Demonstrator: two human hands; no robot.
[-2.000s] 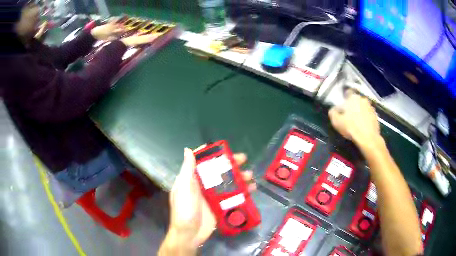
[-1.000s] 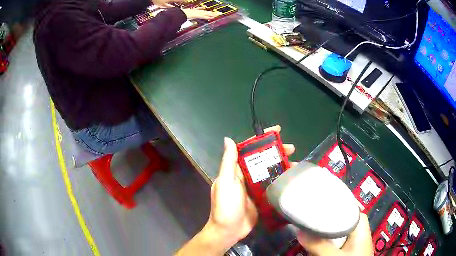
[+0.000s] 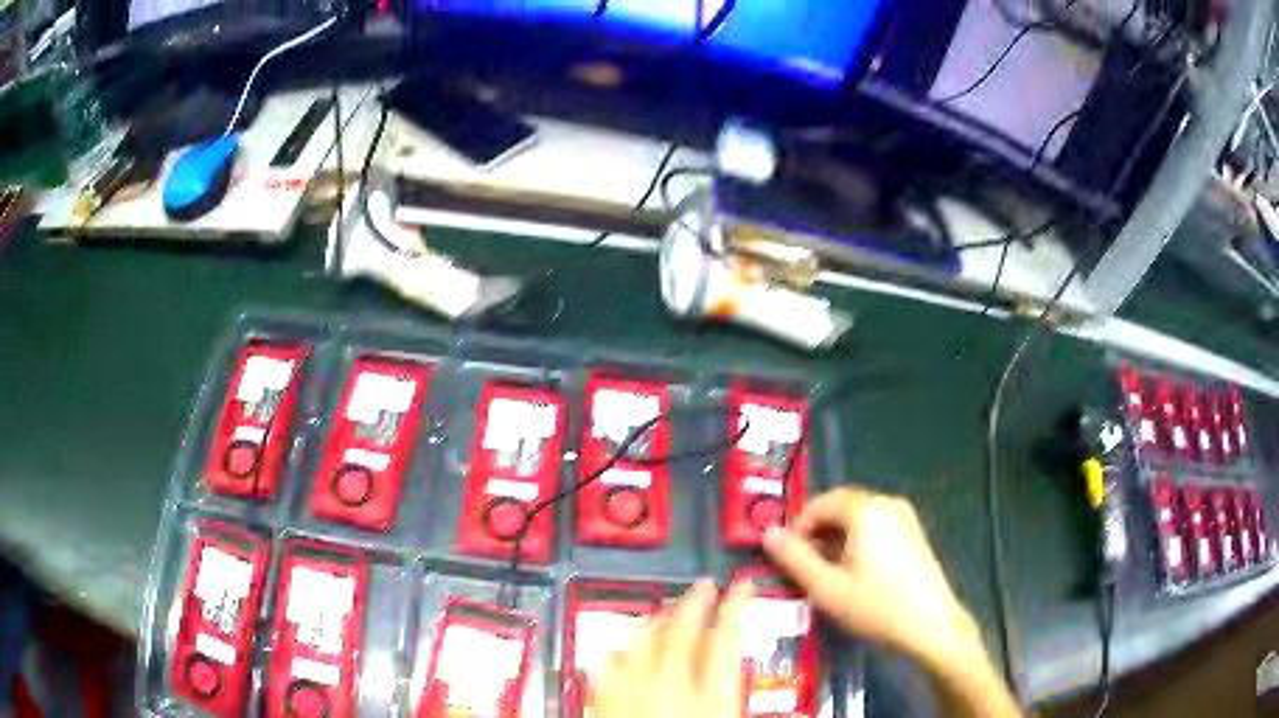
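Note:
A clear blister tray holds red handheld units in two rows, with white labels and dark rings. A thin black cable lies across the upper row. My right hand is at the lower end of the upper row's rightmost unit, fingertips close together by its ring; whether they grip anything is unclear. My left hand is over the lower row, fingers spread between two units at the right, cut off by the bottom edge.
Two white barcode scanners lie behind the tray. A blue mouse and a smartphone are on the shelf below the monitor. At right are a dark device with a yellow mark and another tray of red units.
The view has swung right. The unit is no longer held up in my left hand, and my right hand has let go of the white scanner. Both hands are now low over the tray.

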